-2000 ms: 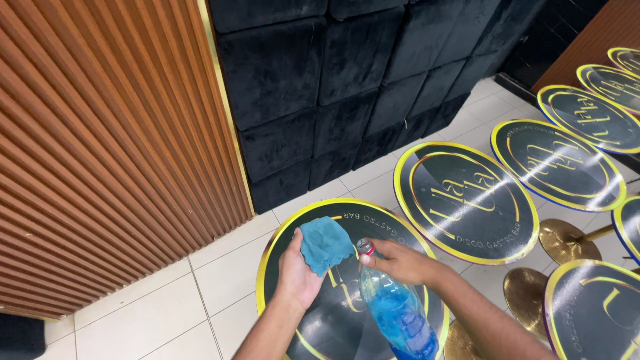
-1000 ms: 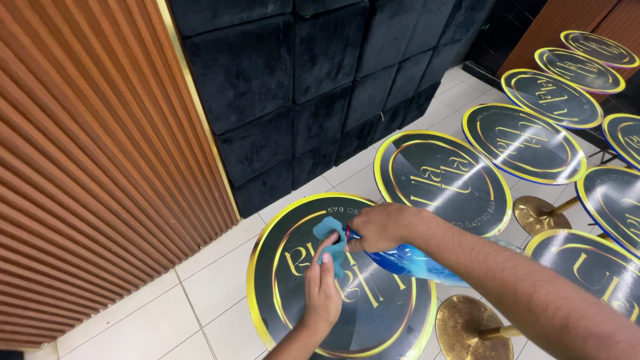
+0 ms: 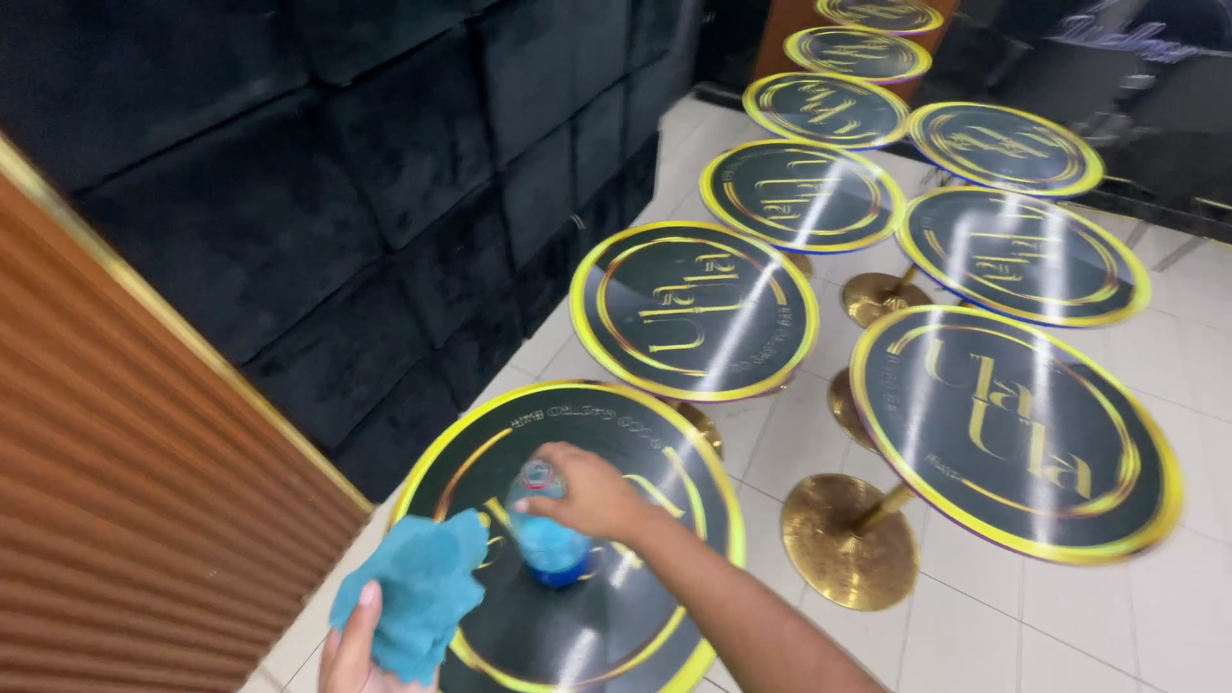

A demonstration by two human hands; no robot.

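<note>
A teal cloth (image 3: 416, 587) lies in my left hand (image 3: 361, 654), with the thumb pressed over it, at the near left edge of a round black tabletop (image 3: 558, 635) with a yellow rim. My right hand (image 3: 587, 491) grips the upper part of a clear plastic bottle (image 3: 551, 539) holding blue liquid. The bottle stands upright, or nearly so, over the middle of that tabletop; whether its base touches the surface is hard to tell. Its red-ringed neck points up toward me.
Several more round tables (image 3: 695, 310) with yellow rims and gold bases (image 3: 851, 541) stand close together beyond and to the right. A dark tufted upholstered wall (image 3: 231, 212) runs along the left, beside a brown ribbed panel (image 3: 125, 481) with gold trim. The floor has pale tiles (image 3: 972, 616).
The bottle, tipped sideways against the cloth a second ago, is now upright in my right hand. My left hand with the cloth has come away from it. The view has swung right.
</note>
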